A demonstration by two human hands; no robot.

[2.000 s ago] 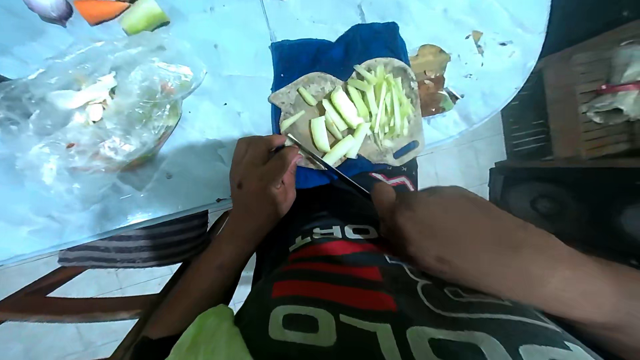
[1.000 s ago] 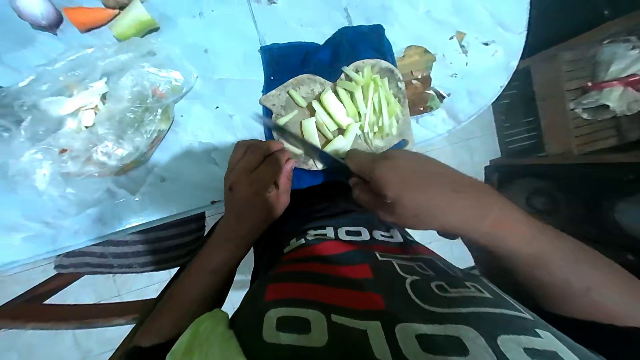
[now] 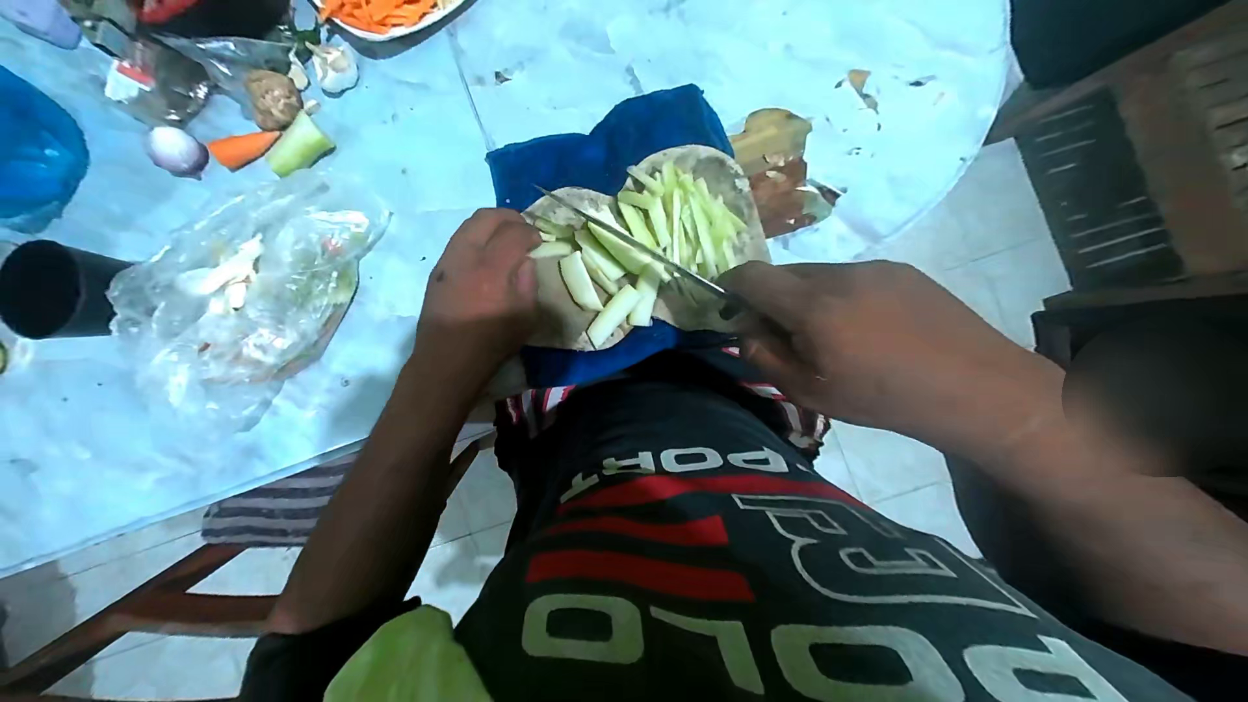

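My right hand grips the handle of a kitchen knife, whose blade points up and left over the cut pieces. At the left edge of the cutting board, my left hand has its fingers curled; whether it holds a piece is hidden. Thick pale green vegetable sticks lie on the board's left part, and thinner strips are heaped on its right part. Under the board is a blue cloth.
Left on the table are a clear plastic bag, a black cup, a shallot, a carrot piece, a green vegetable piece and garlic. A plate of carrot strips stands behind. Brown scraps lie right of the cloth.
The knife, earlier low beside my left hand, is now higher across the vegetable sticks. My right hand still grips it. The view takes in more of the table's far side.
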